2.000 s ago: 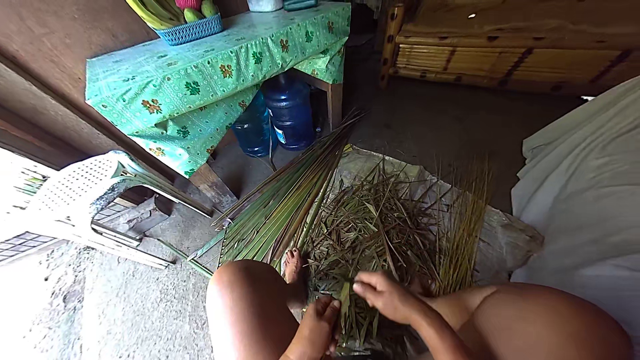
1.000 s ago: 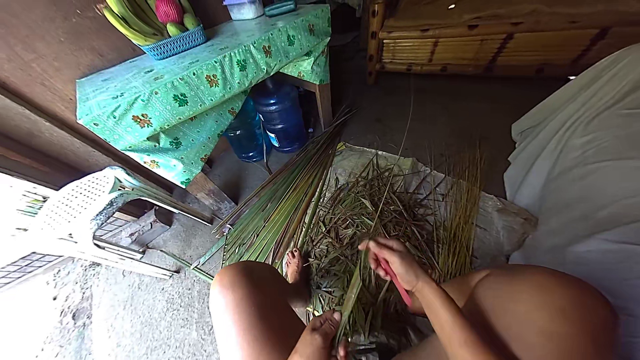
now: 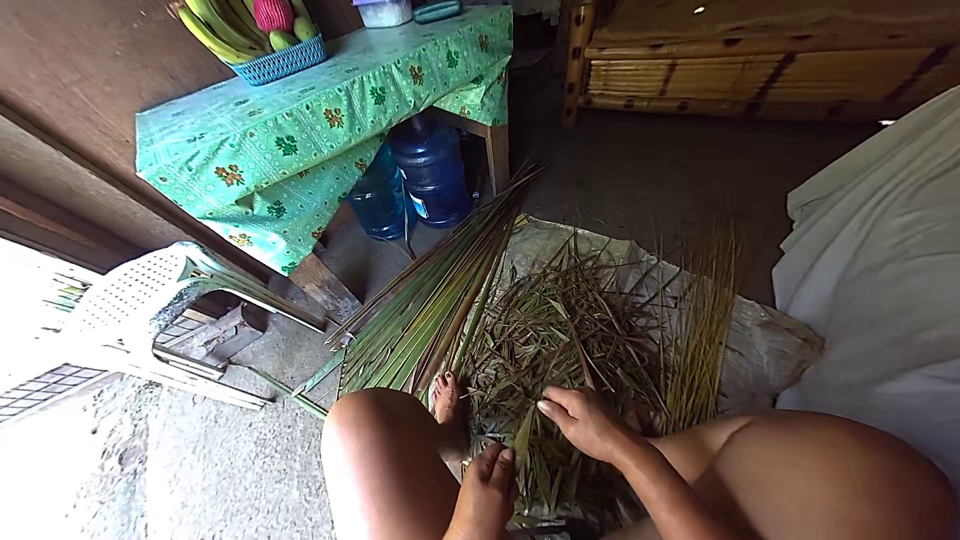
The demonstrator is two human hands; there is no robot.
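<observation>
My left hand [image 3: 489, 480] is low in the view, its thumb and fingers pinched on a green palm leaflet [image 3: 523, 439]. Up and to the right of it, my right hand [image 3: 581, 421] is over the leaf pile with its fingers curled; whether it holds something is hidden. Beneath both hands lies a heap of shredded palm leaf strips [image 3: 555, 337] on a pale sheet [image 3: 757, 337]. A fan of whole palm leaflets [image 3: 427, 315] lies left of the heap, and a bundle of thin leaf midribs [image 3: 701, 345] lies to its right.
A table with a green flowered cloth [image 3: 300, 135] stands at upper left, a blue fruit basket [image 3: 281, 61] on it and blue water jugs [image 3: 431, 176] under it. A plastic chair [image 3: 142, 300] is at left, a bamboo bench [image 3: 697, 75] at upper right, white cloth [image 3: 885, 247] at right.
A second ago my right hand held a red-handled tool and a long thin strand rose above it; neither shows now. My left hand stays low, at the leaflet.
</observation>
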